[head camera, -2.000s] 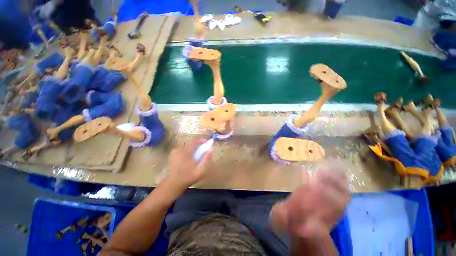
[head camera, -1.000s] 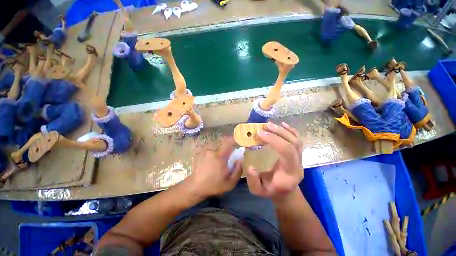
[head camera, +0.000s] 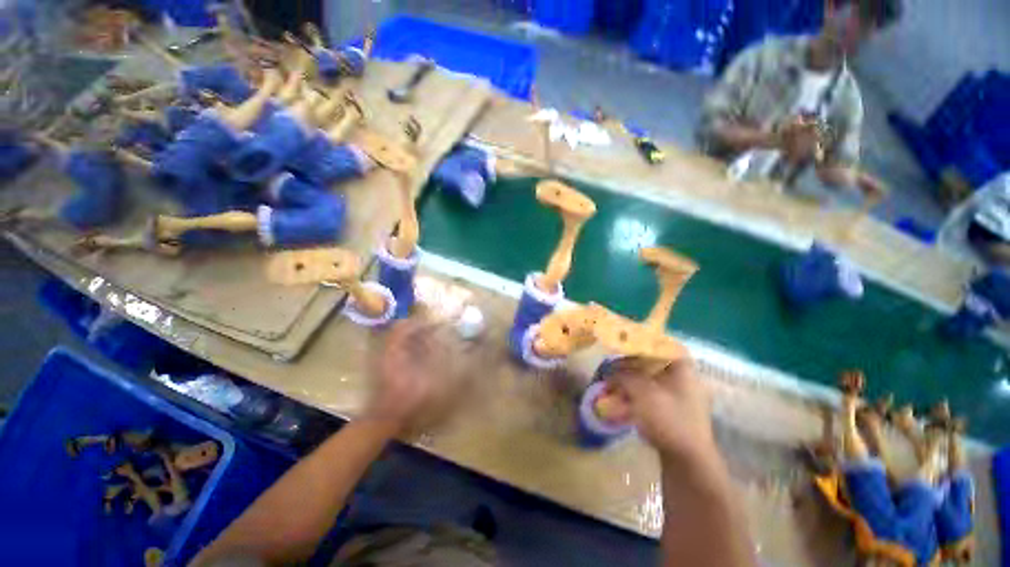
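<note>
Three blue shorts assemblies with tan legs and sandal soles facing up stand on the bench: one at left (head camera: 397, 277), one in the middle (head camera: 536, 316), one at right (head camera: 604, 412). My right hand (head camera: 661, 408) grips the tan leg piece (head camera: 611, 401) of the right one, just above its pale ruffled cuff, under the sole. My left hand (head camera: 412, 371) is blurred over the bench, just below the left assembly; its grip cannot be made out. A small white item (head camera: 471, 321), possibly the glue bottle, is on the bench beyond it.
Piled leg assemblies (head camera: 238, 144) lie on cardboard at left. Waist assemblies with orange sash (head camera: 903, 498) stand at right. Blue shorts pieces (head camera: 820, 275) lie on the green belt (head camera: 731, 282). A blue bin (head camera: 216, 415) holds loose legs. A person (head camera: 797, 105) sits across the belt.
The view has swung, bringing the person across the belt into sight. My left hand has moved away from the right assembly and no longer shows the white bottle. My right hand now grips its leg.
</note>
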